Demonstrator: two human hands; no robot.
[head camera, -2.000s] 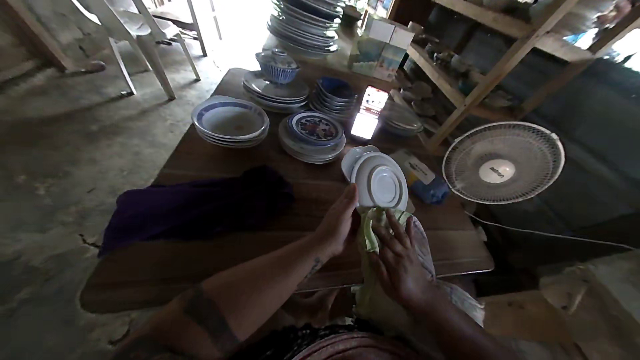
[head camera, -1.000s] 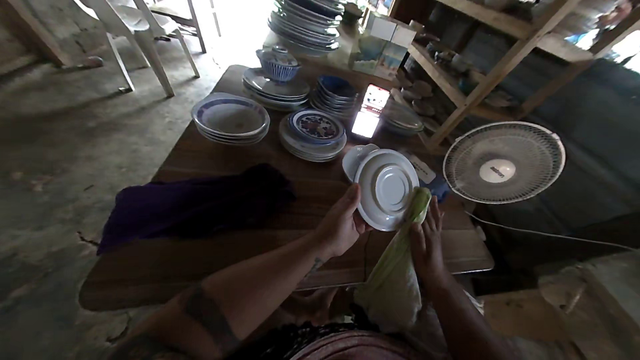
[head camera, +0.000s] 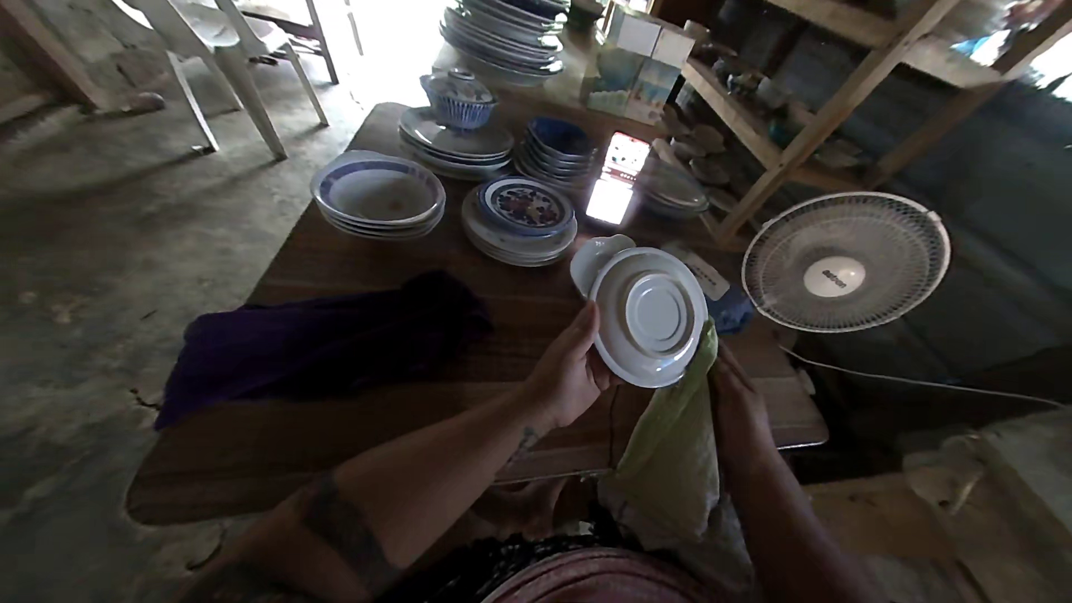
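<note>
My left hand (head camera: 569, 368) grips the lower left rim of a white ceramic saucer (head camera: 615, 339), its footed underside facing me. On the saucer's right, my right hand (head camera: 741, 402) holds a yellow-green cloth (head camera: 678, 444) against the rim; the cloth hangs down over the table's front edge. Just behind the saucer lies a small white dish (head camera: 595, 255), partly covered by it. Farther back stand a stack of plates with a floral plate (head camera: 526, 206) on top, a stack of oval bowls (head camera: 377, 197) and nested blue bowls (head camera: 557, 146).
A dark purple cloth (head camera: 327, 352) lies on the wooden table (head camera: 335, 452). A lit phone (head camera: 617, 180) stands behind the dishes. To the right are a white fan (head camera: 846, 261), its cord and a wooden shelf (head camera: 837, 117). A tall plate stack (head camera: 502, 42) rises at the back.
Two seconds ago my right hand pressed the cloth against the saucer's lower part; now it is at the right rim. The saucer has turned, and more of its underside shows.
</note>
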